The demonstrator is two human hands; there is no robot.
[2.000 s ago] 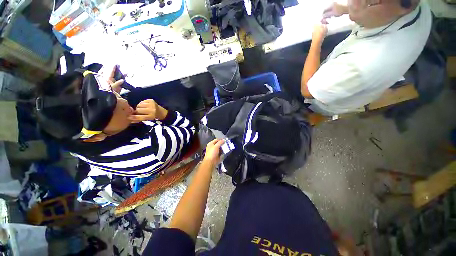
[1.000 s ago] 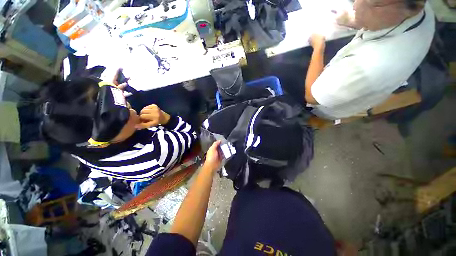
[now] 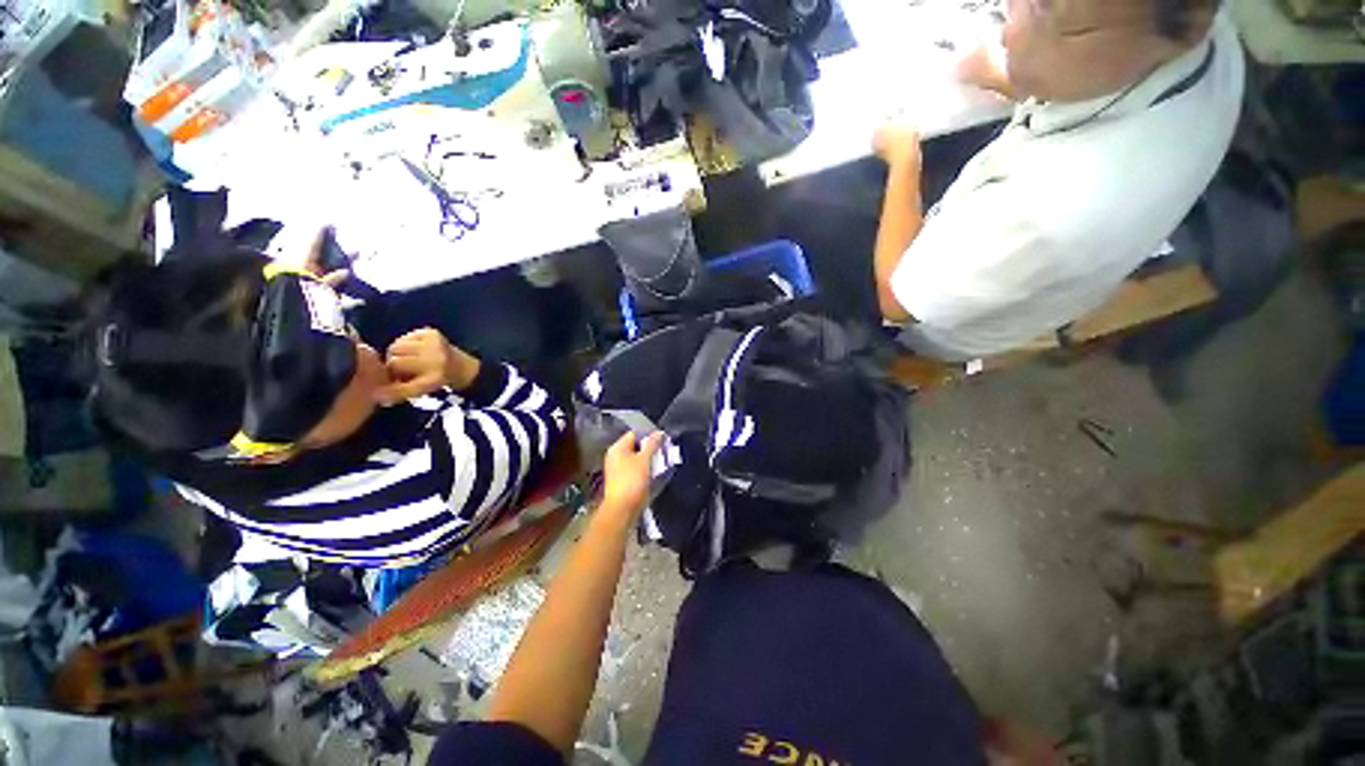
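Note:
A heap of dark grey and black garments [image 3: 801, 412] with white stripes lies in front of me, over the near part of a blue crate [image 3: 786, 264]. My left hand [image 3: 630, 457] is at the heap's left side, its fingers closed on a small white label [image 3: 665, 454] at the grey cloth. The fingers partly cover the label. My right hand is not in view.
A person in black-and-white stripes [image 3: 449, 464] sits at the left, one in a pale shirt [image 3: 1070, 225] at the right. Behind are a sewing machine [image 3: 449, 83], scissors [image 3: 449, 210] and a white table [image 3: 517, 202]. Offcuts [image 3: 367, 711] lie on the floor.
The view has shifted, so the scene sits slightly further left. The label in my left hand shows less than before, more covered by the fingers.

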